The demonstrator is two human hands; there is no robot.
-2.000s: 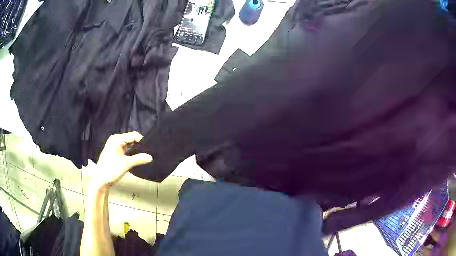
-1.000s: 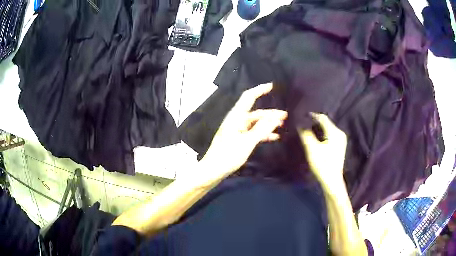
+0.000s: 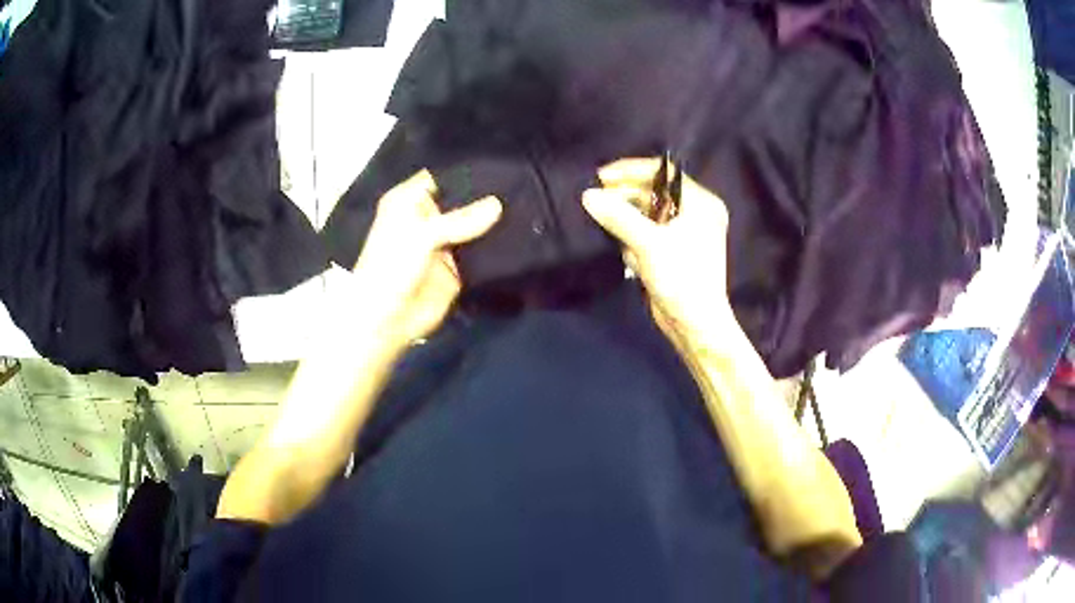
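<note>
A dark shirt (image 3: 825, 200), purplish at the right, lies spread on the white table in front of me. My left hand (image 3: 430, 242) grips its near edge, thumb on top and fingers underneath. My right hand (image 3: 660, 218) pinches the same edge further right, with dark pointed snips (image 3: 668, 183) tucked in it, tips up. The cloth between my hands is held fairly flat, with a crease and a tiny shiny dot on it.
A second dark shirt (image 3: 142, 177) lies on the left of the table (image 3: 316, 130). A phone (image 3: 309, 21) lies at the far edge. A blue basket (image 3: 949, 359) is at the lower right. Dark garments (image 3: 147, 548) hang below left over the tiled floor.
My hands, apart above the cloth a second ago, now hold the shirt's near edge. The snips now show in my right hand. The view has shifted, so the table things sit further left and higher.
</note>
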